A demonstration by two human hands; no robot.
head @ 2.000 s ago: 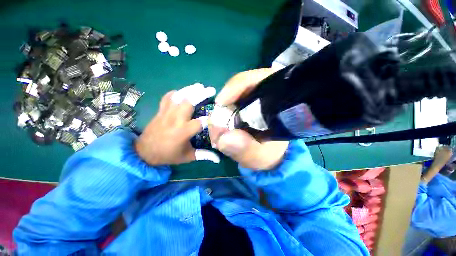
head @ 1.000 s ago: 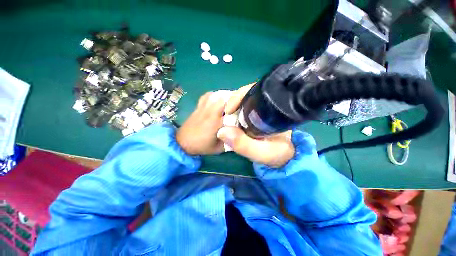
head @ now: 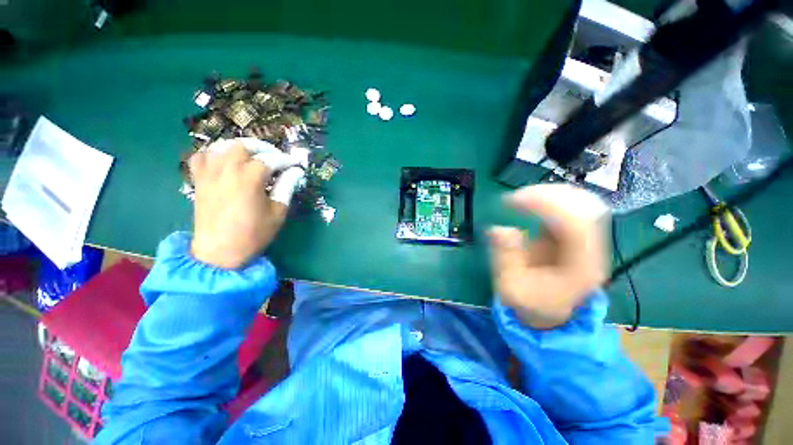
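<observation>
The black housing (head: 465,209) with a green circuit board (head: 433,209) inside lies flat on the green mat, between my hands. My left hand (head: 239,195), with white finger covers, is over the front of the pile of ribbed metal pieces (head: 243,113); whether it grips a piece cannot be told. My right hand (head: 552,252) is blurred, to the right of the housing, with its fingers apart and nothing seen in it. The black screwdriver (head: 626,87) is out of my hand, at the upper right over the screw feeder (head: 613,17), blurred.
Several white discs (head: 385,112) lie behind the housing. Yellow-handled scissors (head: 730,230), a bubble-wrap bag (head: 704,139) and a dark cable are at the right. A white paper sheet (head: 56,191) is at the left edge. Pink trays (head: 100,313) and red-pink packs (head: 722,382) are below the bench edge.
My hands have parted. My left hand moved left to the metal pieces, my right hand let go of the screwdriver, which moved up and right. The housing now lies uncovered on the mat.
</observation>
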